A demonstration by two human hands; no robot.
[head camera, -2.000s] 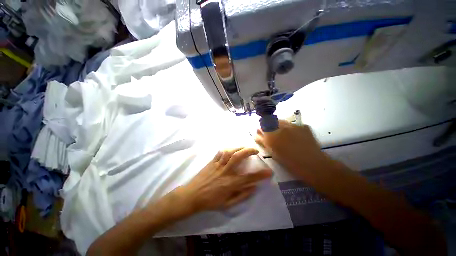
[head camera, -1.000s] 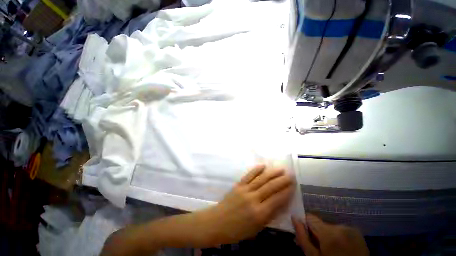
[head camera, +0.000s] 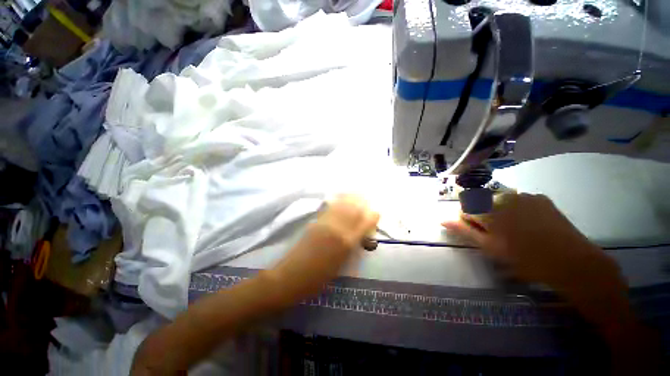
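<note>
The white garment (head camera: 242,161) lies bunched in folds left of the sewing machine head (head camera: 455,95), glaring under the lamp. My left hand (head camera: 349,220) is at the garment's right front edge, fingers bent down and pinching cloth there; the fingertips are washed out by glare. My right hand (head camera: 525,228) is just right of and in front of the needle area, blurred, with thumb and finger close together near the cloth's edge by the presser foot. Whether it holds cloth is not clear. The grey knob (head camera: 476,200) partly covers the foot area.
A tape-measure strip (head camera: 367,299) runs along the table front. A tied bundle of white strips (head camera: 117,139) lies at the garment's left. Blue-grey cloth (head camera: 62,147) is heaped further left, with orange-handled scissors (head camera: 42,258) below. White pieces (head camera: 103,341) lie below the table's left.
The garment's front edge has drawn back from the table front, baring the tape strip. My left hand has moved up toward the machine. My right hand has risen from the front edge to the foot.
</note>
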